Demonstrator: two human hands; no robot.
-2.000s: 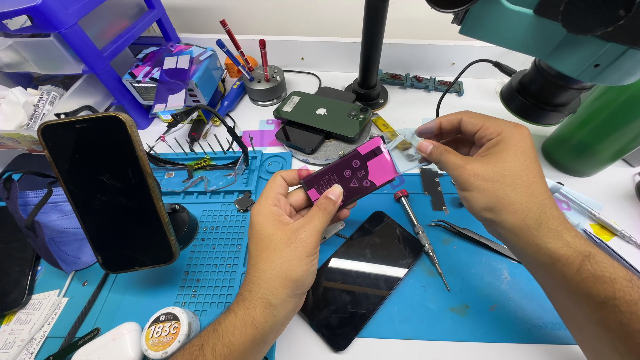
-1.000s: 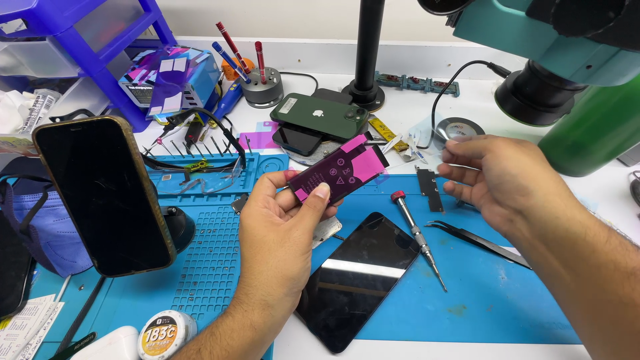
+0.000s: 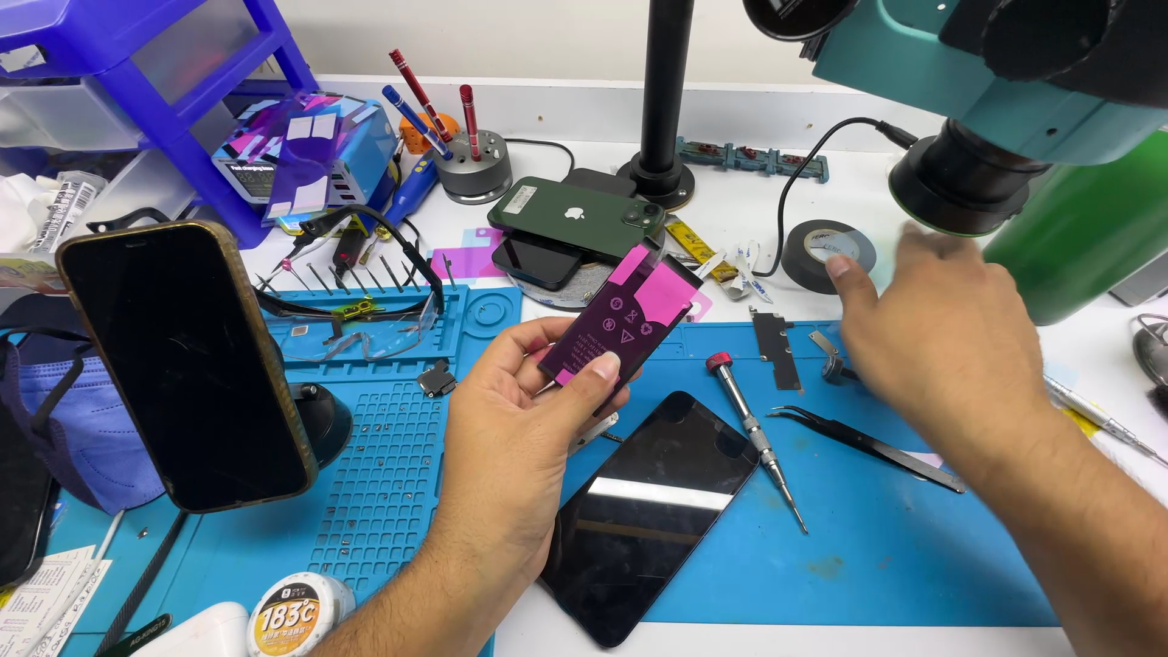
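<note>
A phone battery with pink adhesive film (image 3: 630, 319) is gripped between thumb and fingers of my left hand (image 3: 538, 420), tilted above the blue mat. My right hand (image 3: 940, 310) is over the mat's right rear, beside a roll of grey tape (image 3: 829, 255); its fingertips are blurred near the microscope lens, and whether they hold anything is unclear. Under the left hand lies a black phone screen (image 3: 652, 511). A precision screwdriver with a red cap (image 3: 757, 438) and black curved tweezers (image 3: 867, 447) lie to its right. Behind the tweezers are a thin dark metal plate (image 3: 776, 349) and small parts.
A phone on a stand (image 3: 187, 365) rises at the left. Safety glasses (image 3: 365, 319) rest on the mat's tool rack. A green phone (image 3: 577, 217) lies at the back. The microscope (image 3: 967, 173) overhangs the right, near a green cylinder (image 3: 1086, 237). A solder paste jar (image 3: 299, 613) sits in front.
My right hand has moved away from the battery, out to the right; the clear film seen at its fingers earlier is no longer visible there. The battery has been tilted more upright in my left hand.
</note>
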